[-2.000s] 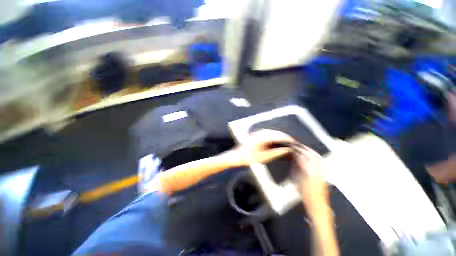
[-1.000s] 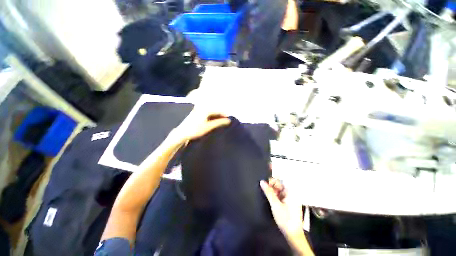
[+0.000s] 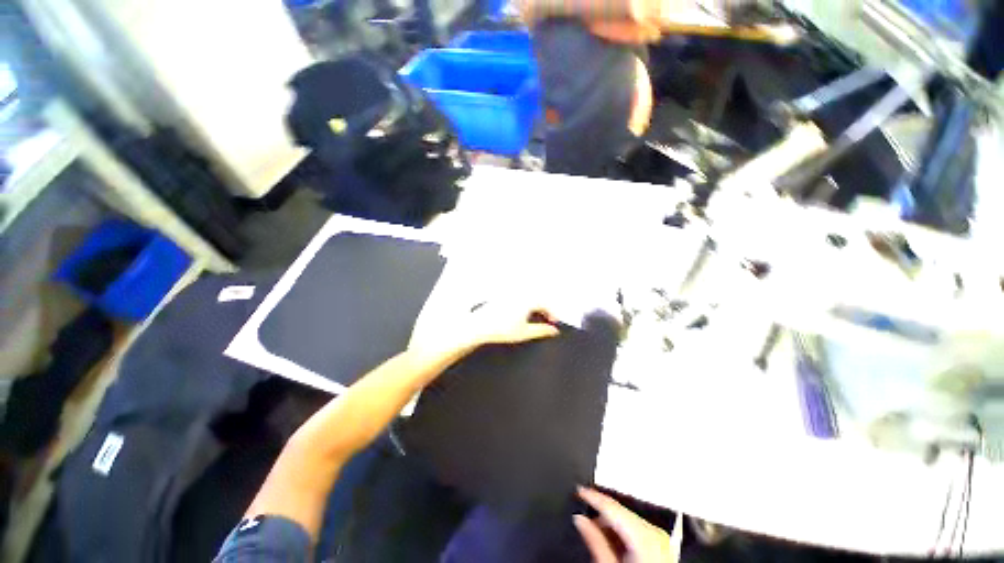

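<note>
A black fabric panel point(image 3: 512, 407) lies flat at the table's left front, its upper right corner close to the presser foot area point(image 3: 650, 313). My left hand point(image 3: 501, 324) rests on its upper edge, fingers pointing right. My right hand point(image 3: 628, 533) is at its lower right corner near the table's front edge, partly cut off by the frame; thumb and fingers look slightly apart, and its contact with the fabric is unclear. The white sewing machine point(image 3: 760, 209) is blurred. Another black round-cornered panel point(image 3: 352, 302) lies on a white sheet to the left.
Dark labelled panels point(image 3: 154, 385) are heaped at lower left. A purple-handled tool point(image 3: 815, 396) lies on the table at right. A bulky black pile point(image 3: 374, 143) sits beyond the table's left end. Blue bins point(image 3: 479, 99) and a standing person point(image 3: 589, 88) are behind.
The view has swung from the panel on the white sheet to the machine. The black panel, raised and bunched a second ago, now lies flatter. My right hand is lower in the picture.
</note>
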